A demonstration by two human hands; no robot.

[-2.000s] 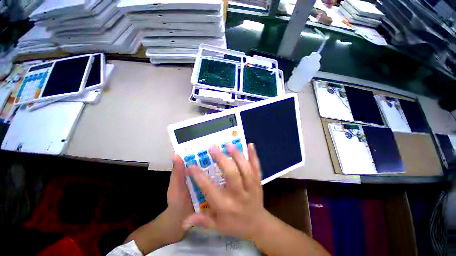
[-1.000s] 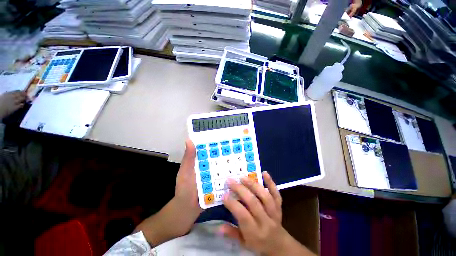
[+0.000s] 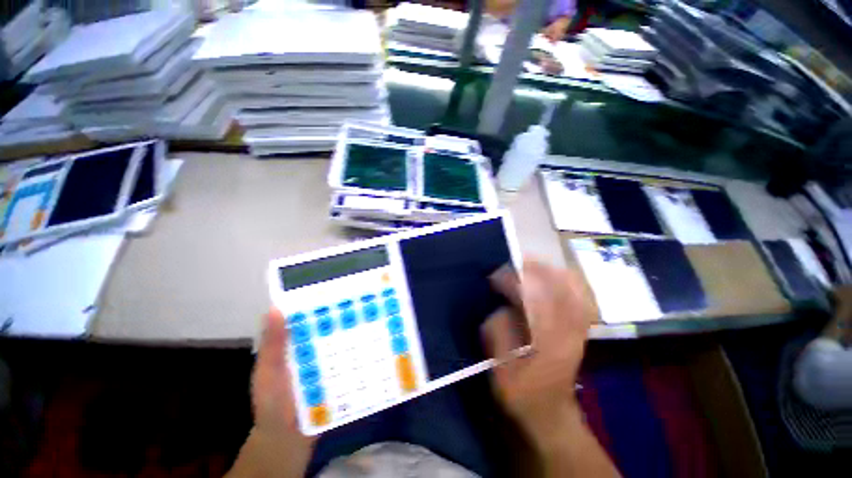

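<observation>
A white calculator with writing pad (image 3: 360,350) is held up in front of me, keys and grey display on its left half, dark LCD writing panel (image 3: 456,280) on its right half. The display looks blank. My left hand (image 3: 273,383) grips its left edge, the thumb along the side. My right hand (image 3: 546,336) is at its right edge, slightly blurred, with fingertips over the dark panel; whether it grips the edge is hard to tell.
Front housings with green boards (image 3: 376,168) are stacked behind the calculator. Back covers with pads (image 3: 598,280) lie on cardboard (image 3: 733,280) at right. A squeeze bottle (image 3: 525,159), tall white stacks (image 3: 299,79) and units at left (image 3: 89,187) stand around. Another person's arm shows at far right.
My right hand has moved from the keys to the unit's right edge. The display went from all segments lit to blank. The view has shifted.
</observation>
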